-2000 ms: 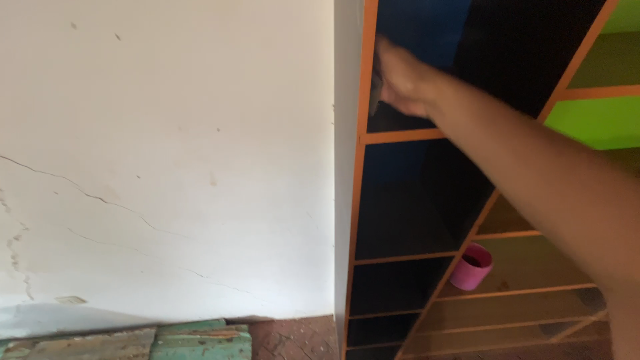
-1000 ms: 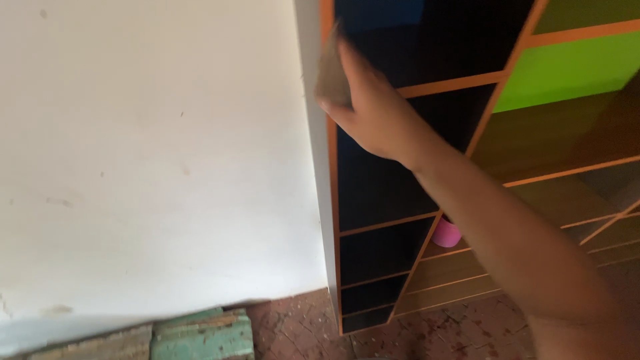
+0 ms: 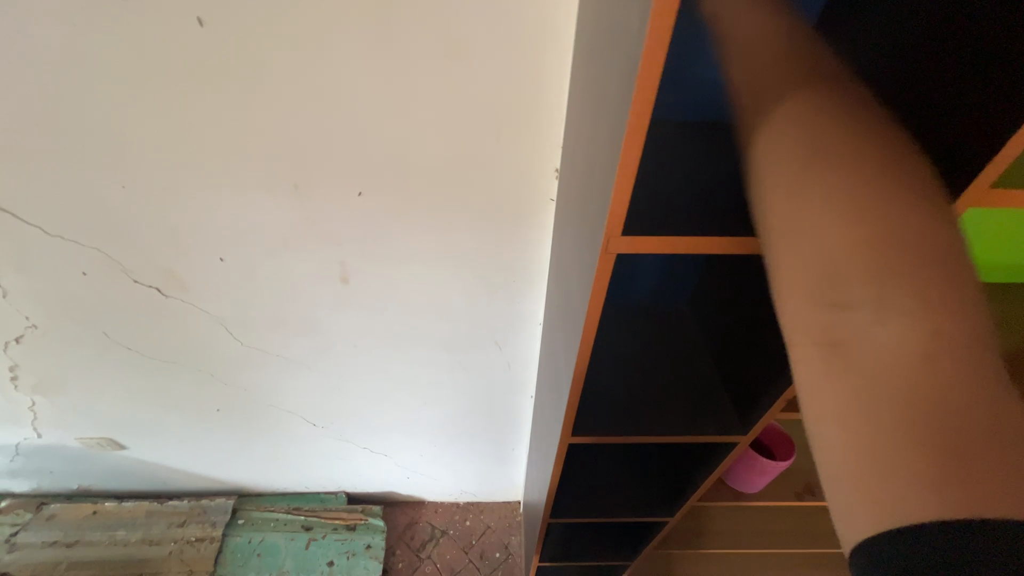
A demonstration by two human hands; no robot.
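My right forearm [image 3: 864, 304], with a dark sleeve edge [image 3: 944, 548], reaches up across a tall shelving unit with orange edges [image 3: 588, 344] and dark compartments. The hand itself lies beyond the top edge of the view, so what it holds or touches is hidden. Below and left of the forearm, a pink cup-like container [image 3: 760, 460] sits on a lower brown shelf. My left hand is nowhere in view.
A cracked white wall [image 3: 320, 240] stands to the left of the unit's grey side panel [image 3: 576, 240]. Weathered green boards or sheets [image 3: 300, 540] lie at the wall's foot, beside a reddish patterned floor [image 3: 456, 540]. A bright green panel [image 3: 996, 240] shows at right.
A second ago my right hand was at the unit's left orange edge with a flat brownish thing in it. The arm has since moved up, taking the hand out of view.
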